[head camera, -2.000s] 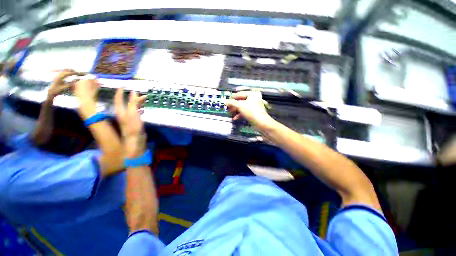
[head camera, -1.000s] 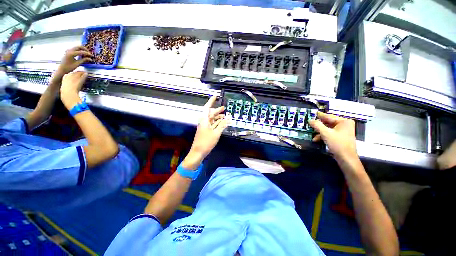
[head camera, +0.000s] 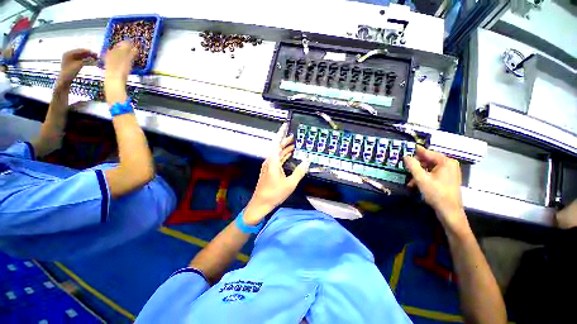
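A green circuit board panel with a row of repeating units lies in a black solder pallet on the conveyor rails in front of me. Pale clips stand along the pallet's long sides. My left hand is at the left end of the pallet, thumb at the panel's left corner and fingers along the pallet's edge. My right hand is at the right end, thumb and fingers on the corner of panel and pallet. A second black pallet, with dark units and a pale green strip, lies directly behind.
A blue bin of brown components and a loose pile of components lie on the bench at back left. A neighbouring worker's hand is over the bin. Conveyor rails run left. A red stool stands below.
The panel went from the rails on the left into the front pallet. Since one second ago, my hands have stayed at its ends. The neighbour's hand moved to the bin.
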